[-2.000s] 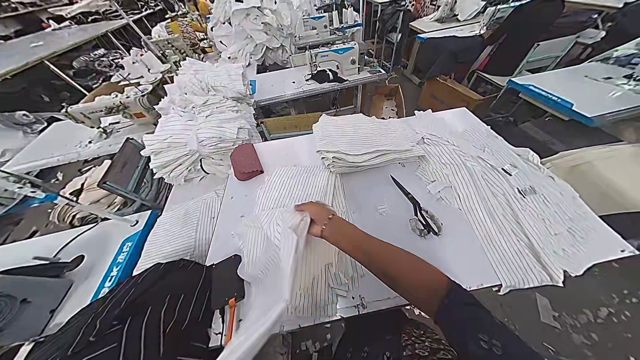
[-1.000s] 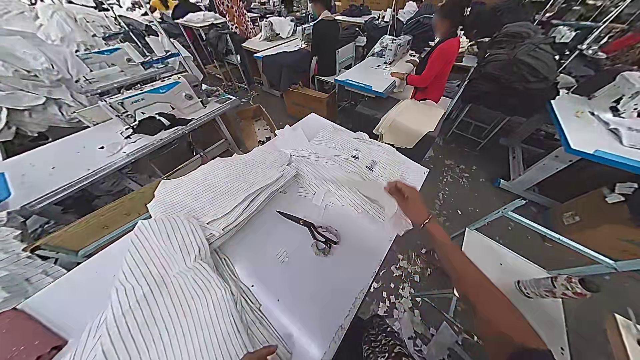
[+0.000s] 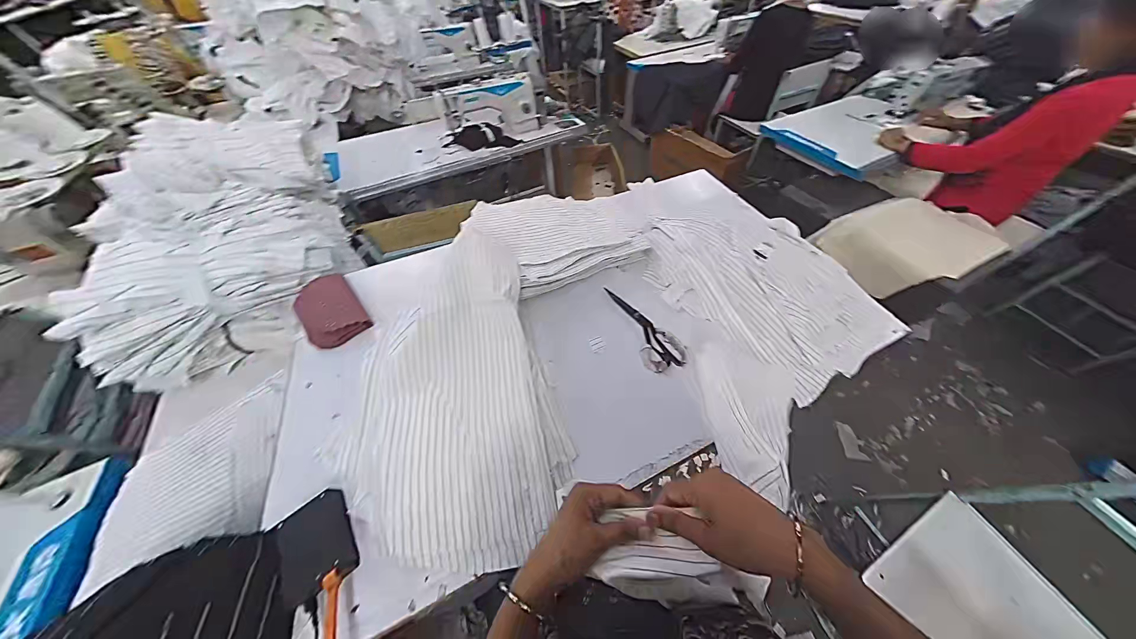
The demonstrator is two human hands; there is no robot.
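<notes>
My left hand (image 3: 581, 537) and my right hand (image 3: 723, 524) meet at the near edge of the white table, both pinching the edge of a striped white fabric piece (image 3: 661, 564) that hangs over my lap. Left of them a layered stack of striped white fabric (image 3: 461, 426) lies flat. Black-handled fabric shears (image 3: 648, 333) rest on the bare tabletop (image 3: 595, 390), blades pointing away. Another folded striped stack (image 3: 559, 235) lies at the back, and loose striped pieces (image 3: 754, 293) spread along the right side.
A folded maroon cloth (image 3: 331, 311) lies at the left, beside a tall heap of white fabric bundles (image 3: 213, 240). Black striped cloth (image 3: 222, 577) is at near left. Behind stands a sewing machine (image 3: 493, 102). A person in a red top (image 3: 1021, 142) sits at the right.
My right hand was out over the table's right edge a second ago and is now beside my left hand near my lap. The view has swung back left.
</notes>
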